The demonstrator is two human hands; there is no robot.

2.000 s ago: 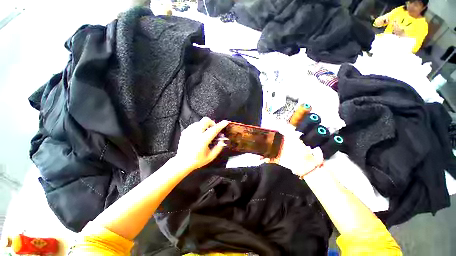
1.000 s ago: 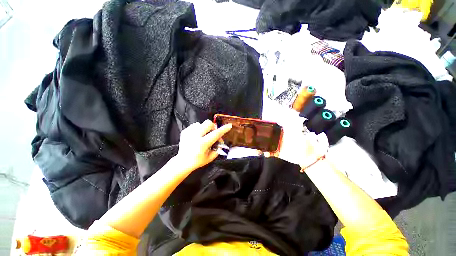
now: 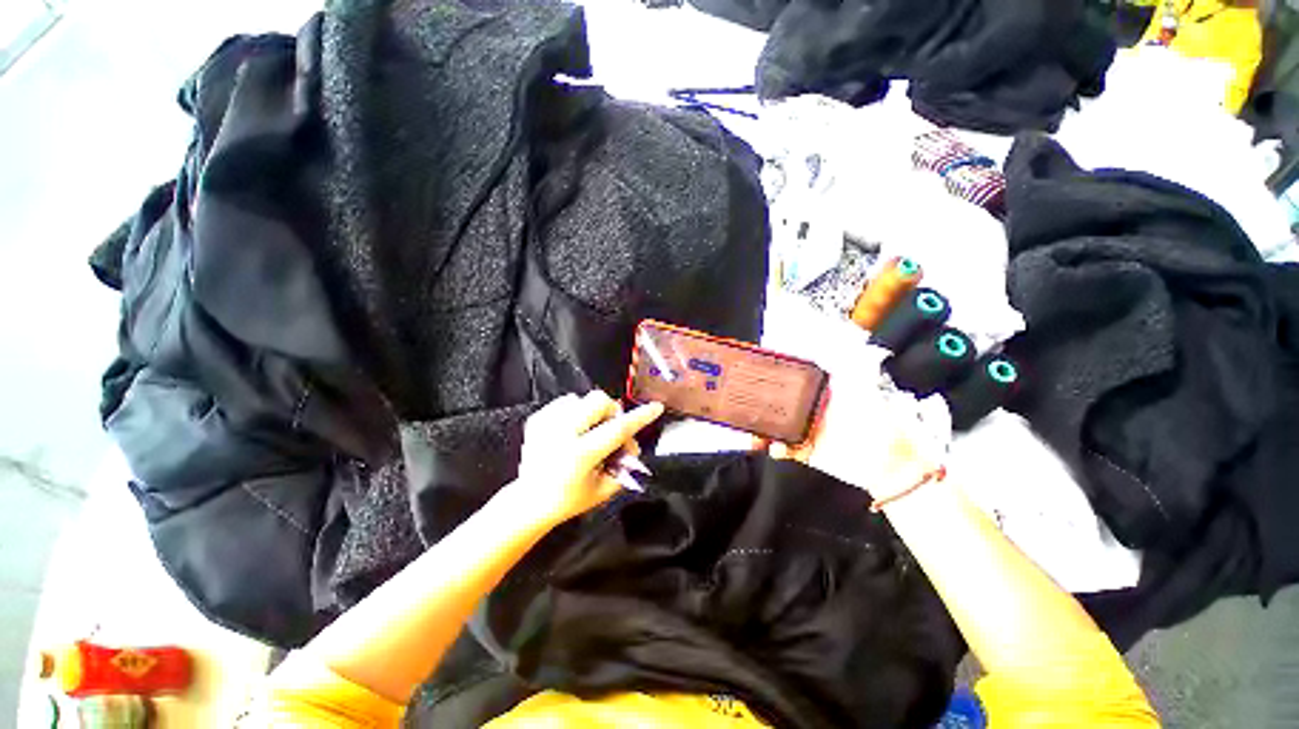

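A mobile phone point(image 3: 729, 385) with a red-orange edge and a lit screen lies level above the coat. My right hand point(image 3: 872, 444) grips its right end; this hand is overexposed and blends into the white behind it. My left hand point(image 3: 581, 453) has its index finger at the phone's lower left edge. Small metallic thread snips point(image 3: 630, 470) stick out from its curled fingers. The dark coat point(image 3: 428, 185) with rough speckled shell is heaped at left. Its smooth black lining point(image 3: 712, 570), with small pale stitches, covers my lap.
An orange thread cone point(image 3: 886, 295) and three black cones point(image 3: 933, 359) stand right of the phone. A second dark garment point(image 3: 1125, 313) lies at right. A striped bundle point(image 3: 960, 171) lies behind the cones. A red-labelled spool point(image 3: 131, 668) is at lower left. A person in yellow point(image 3: 1222, 43) is partly visible.
The phone screen has changed from dark to a lit reddish page. My left index finger has moved from over the screen to its lower left edge. The view has shifted slightly.
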